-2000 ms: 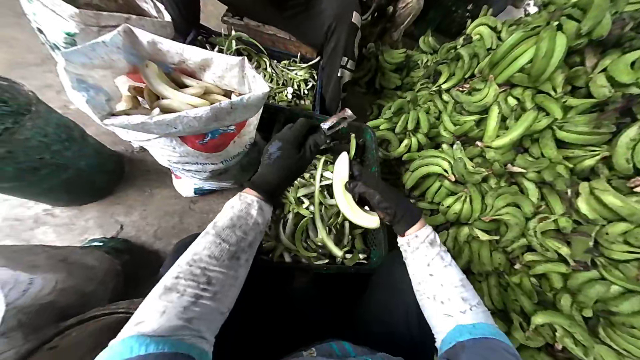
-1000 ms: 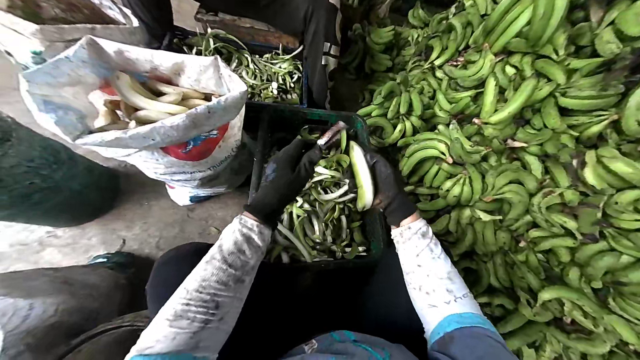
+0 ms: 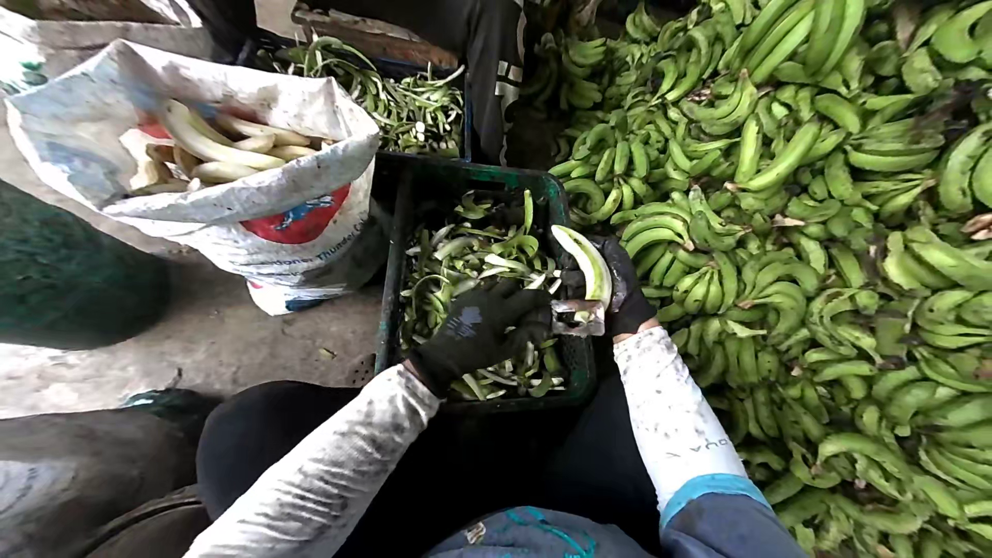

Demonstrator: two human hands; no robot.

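My left hand (image 3: 484,325), in a dark work glove, is closed on a metal peeler (image 3: 578,318). The peeler's head lies at the lower end of a partly peeled green plantain (image 3: 587,260). My right hand (image 3: 624,287), gloved too, grips that plantain along its right side; pale flesh shows, with green streaks of skin. Both hands are over a dark green plastic crate (image 3: 496,172) that holds green peel strips (image 3: 480,256). The handle of the peeler is mostly hidden by my left fingers.
A white woven sack (image 3: 302,186) of peeled plantains stands at the left, near a dark green container (image 3: 70,271). Heaped green plantains (image 3: 783,287) cover the right side. Behind my crate are another crate of peels (image 3: 403,101) and a person's trouser leg (image 3: 496,77).
The peeler has come down from above the plantain to its lower end. My left hand has moved down with it. The plantain's upper end now tilts left.
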